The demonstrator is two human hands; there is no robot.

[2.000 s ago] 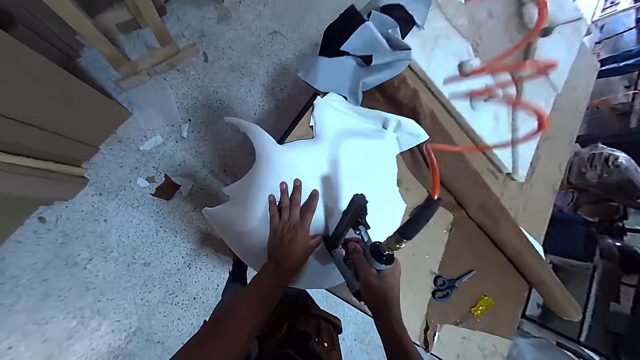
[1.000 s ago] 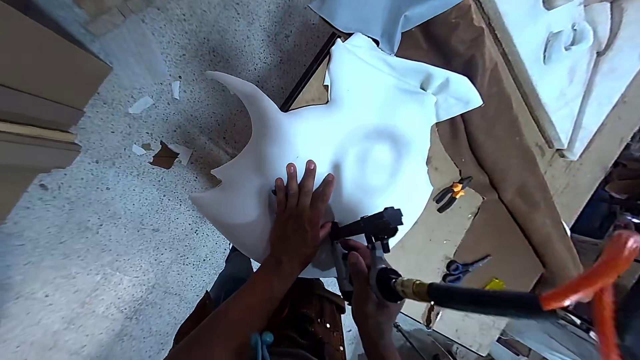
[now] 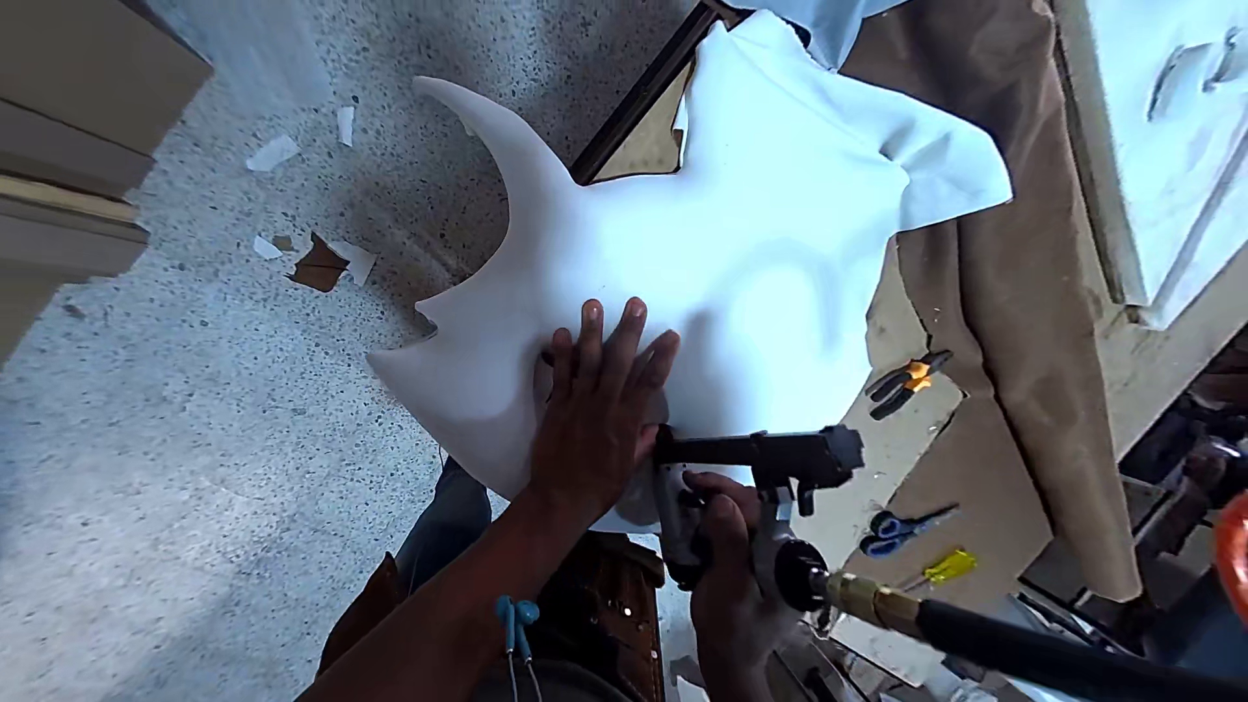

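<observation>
A white upholstered panel (image 3: 624,234) with curved, pointed edges lies in front of me, a loose flap of its white covering (image 3: 951,171) at the upper right. My left hand (image 3: 604,400) rests palm down on the panel's lower part with the fingers spread. Just right of it, my right hand (image 3: 731,546) grips a pneumatic staple gun (image 3: 760,458), whose nose end is beside my left thumb over the panel. A brass fitting (image 3: 873,597) and a black hose (image 3: 1053,639) run from the gun to the lower right. The exact contact of the nose is hidden.
Orange-and-black pliers (image 3: 909,382), blue-handled scissors (image 3: 902,529) and a yellow-handled screwdriver (image 3: 948,567) lie on the bench at right, beside brown fabric (image 3: 1033,341). Another white padded piece (image 3: 1170,127) is at upper right. Scraps (image 3: 320,263) lie on the speckled floor; cardboard (image 3: 78,117) stands upper left.
The staple gun has turned in my right hand, its hose now leading to the lower right instead of upward as at first. My left hand stays pressed on the panel. The view has moved closer.
</observation>
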